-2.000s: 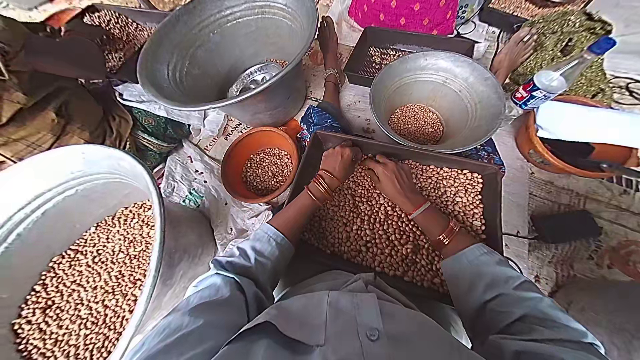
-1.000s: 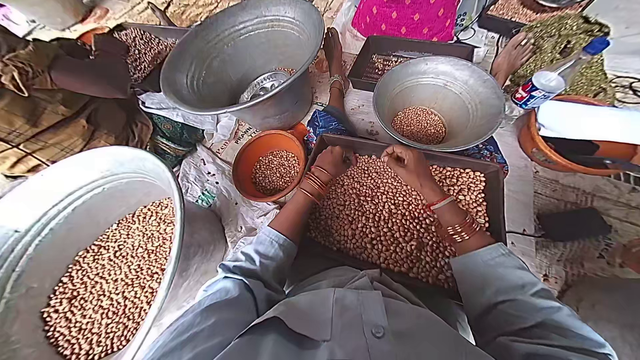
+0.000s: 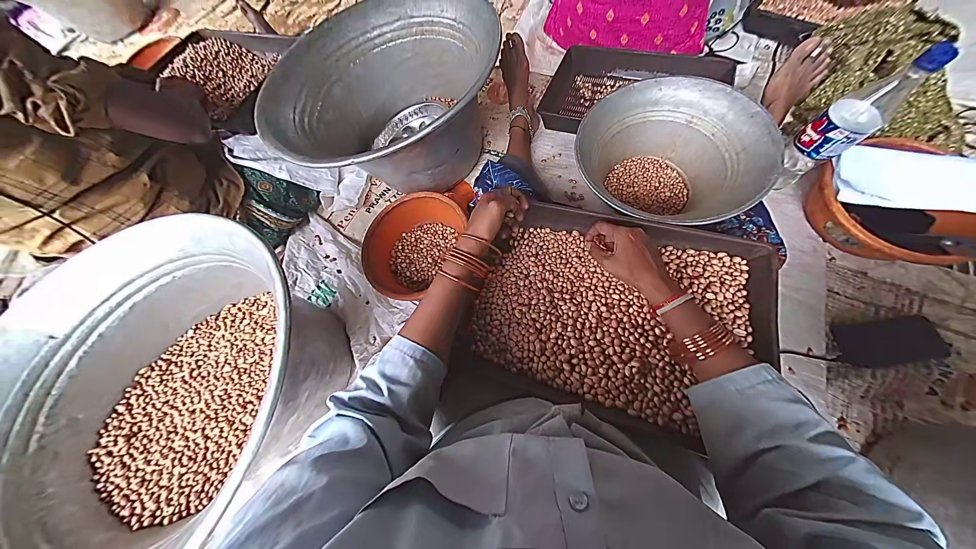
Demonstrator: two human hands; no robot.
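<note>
Many small brown nuts or seeds [image 3: 579,328] fill a dark rectangular tray [image 3: 765,305] in front of my body. My left hand [image 3: 499,210], fingers curled, is at the tray's far left corner, beside an orange plastic bowl [image 3: 374,259] that holds more of them. Over the far middle of the tray is my right hand [image 3: 625,255], its fingertips drawn together; whether anything is between them cannot be told. Beyond the tray, a metal basin [image 3: 724,130] contains a small heap of the same pieces.
A large metal basin [image 3: 278,305] with many nuts or seeds stands at left, another basin [image 3: 305,99] behind. Another tray [image 3: 564,80], a plastic bottle [image 3: 854,122] and an orange tub [image 3: 831,206] lie beyond. Other people's feet [image 3: 515,72] and a person's arm [image 3: 156,110] are nearby.
Two seconds ago my hands were close together at the tray's far left; my right hand has since moved right, away from my left, and its fingers have drawn in.
</note>
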